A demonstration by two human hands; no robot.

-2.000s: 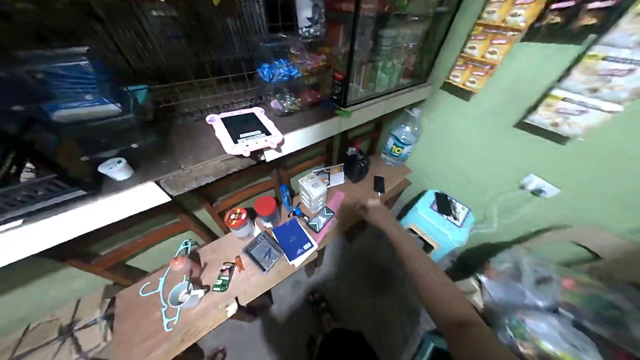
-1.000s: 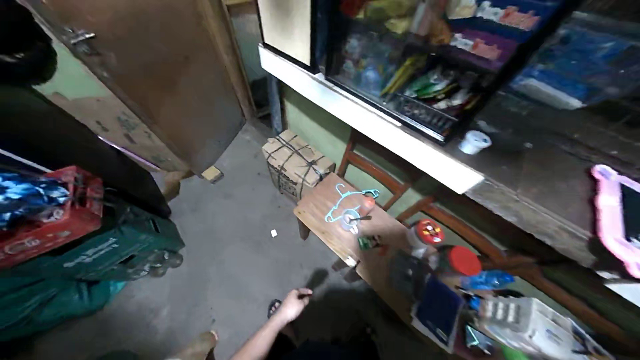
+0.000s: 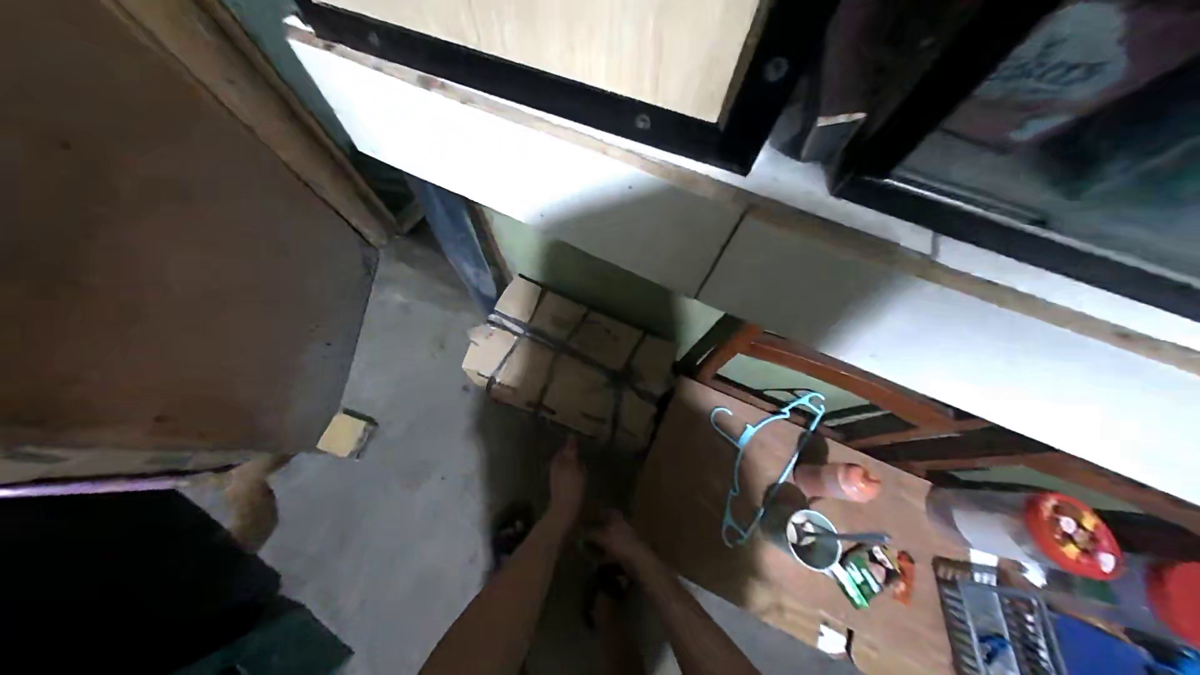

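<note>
My left hand point(image 3: 566, 469) reaches down to the near side of a cardboard box point(image 3: 586, 361) bound with dark straps on the floor; whether it touches the box I cannot tell. My right hand point(image 3: 614, 539) is low beside the left edge of the wooden bench, in shadow, its fingers unclear. On the bench point(image 3: 689, 469) lie light blue plastic hangers point(image 3: 736, 478), an orange-capped bottle point(image 3: 837, 482), a white mug point(image 3: 813, 541) with a spoon in it, and a green packet point(image 3: 864, 572).
A brown door point(image 3: 178, 244) stands at the left, with a small yellowish block point(image 3: 346, 435) by its lower corner. A white tiled counter point(image 3: 647, 225) runs above the box and bench. Red-lidded jars point(image 3: 1073, 536) and a grey plastic basket point(image 3: 998, 619) are on the right. An animal's leg or tail seems visible point(image 3: 251, 506).
The view has swung far left and down, to the strapped box. Both forearms now reach down toward it; one second ago only one hand showed, over the floor left of the bench.
</note>
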